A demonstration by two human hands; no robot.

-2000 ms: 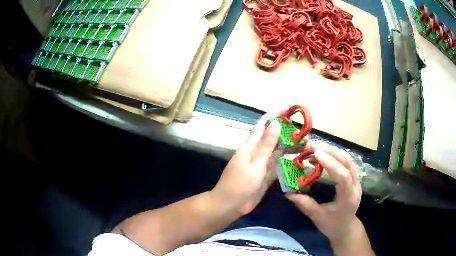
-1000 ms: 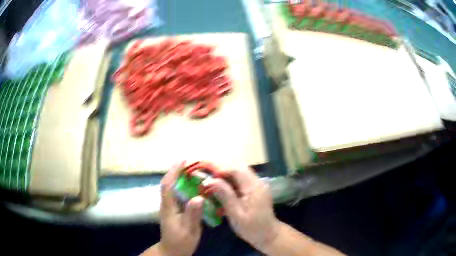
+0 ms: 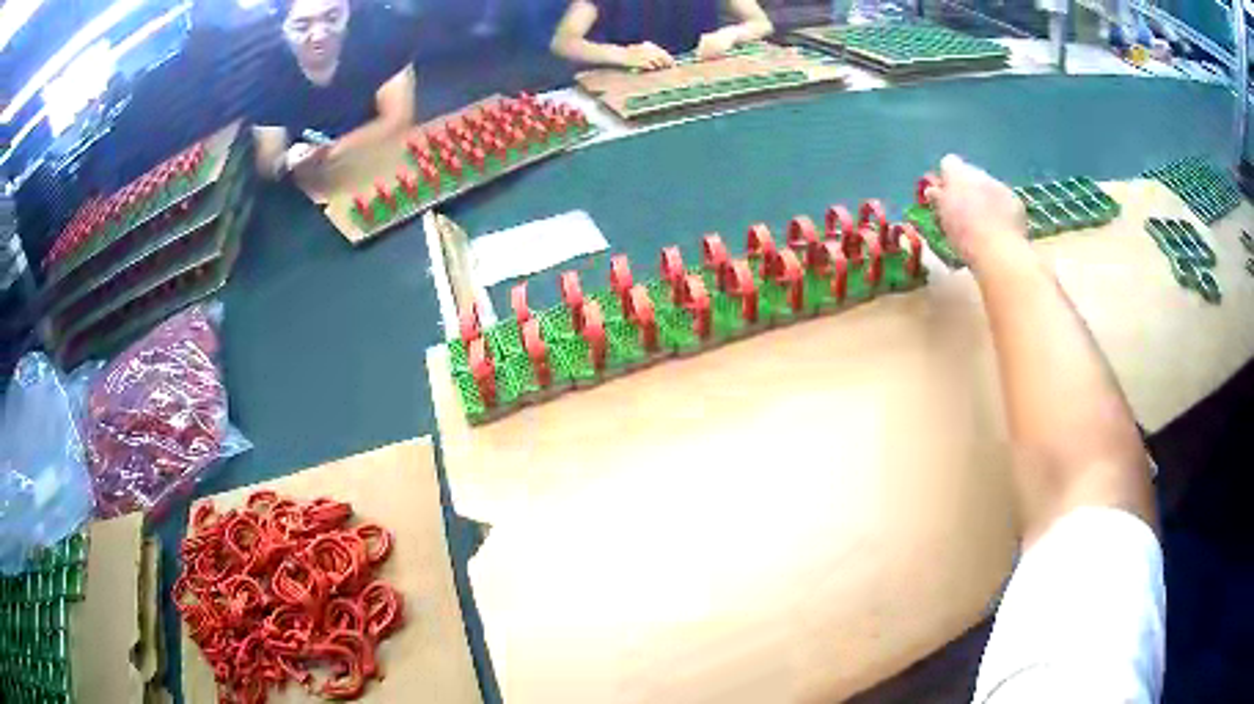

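Observation:
My right hand (image 3: 974,209) is stretched out at the far right end of a row. It grips an assembled piece, whose red loop (image 3: 930,190) shows at its fingertips, with green mesh below. Finished assembled pieces (image 3: 699,305), green mesh with red loops upright, stand in tight rows along the far edge of the right cardboard sheet (image 3: 743,509). My left hand is out of the picture.
The red handle heap (image 3: 289,591) is at lower left, bags (image 3: 158,413) beyond it. Bare green pieces (image 3: 1073,206) lie right of my hand. Two people work across the bench with trays (image 3: 468,151); stacked trays (image 3: 151,248) stand far left.
The view has swung right and up. My hands were together on green and red pieces; now my right hand is stretched out to the row and my left is out of the picture.

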